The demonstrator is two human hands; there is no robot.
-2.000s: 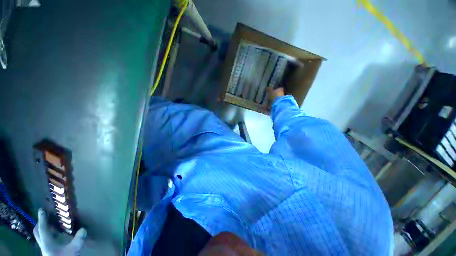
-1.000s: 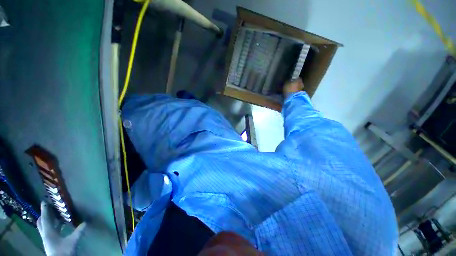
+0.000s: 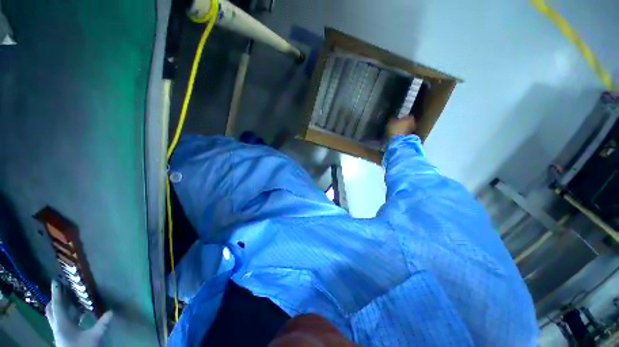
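Note:
A brown cardboard carton (image 3: 377, 152) stands open beside my lap, with pale ribbed packs (image 3: 349, 95) lying in rows inside. My bare right hand (image 3: 400, 126) is in the carton's near right part and holds a white ribbed pack (image 3: 410, 98) by its near end. A long orange-brown fixture (image 3: 60, 234) lies on the green bench mat, with a row of bright silver pieces in its lower slots. My white-gloved left hand (image 3: 73, 325), cut off by the bottom edge, holds the fixture's near end between thumb and fingers.
The green bench mat (image 3: 81, 122) fills the left side. Small silver parts (image 3: 19, 284) and a blue cord (image 3: 20, 271) are at the far left. A yellow cord (image 3: 183, 115) hangs along the bench edge. A pale pole (image 3: 254, 30) is near the carton. Dark equipment (image 3: 597, 169) stands at right.
My right hand has moved right inside the carton and now holds a white ribbed pack. The view has shifted, with the bench edge further left. My left hand remains at the fixture.

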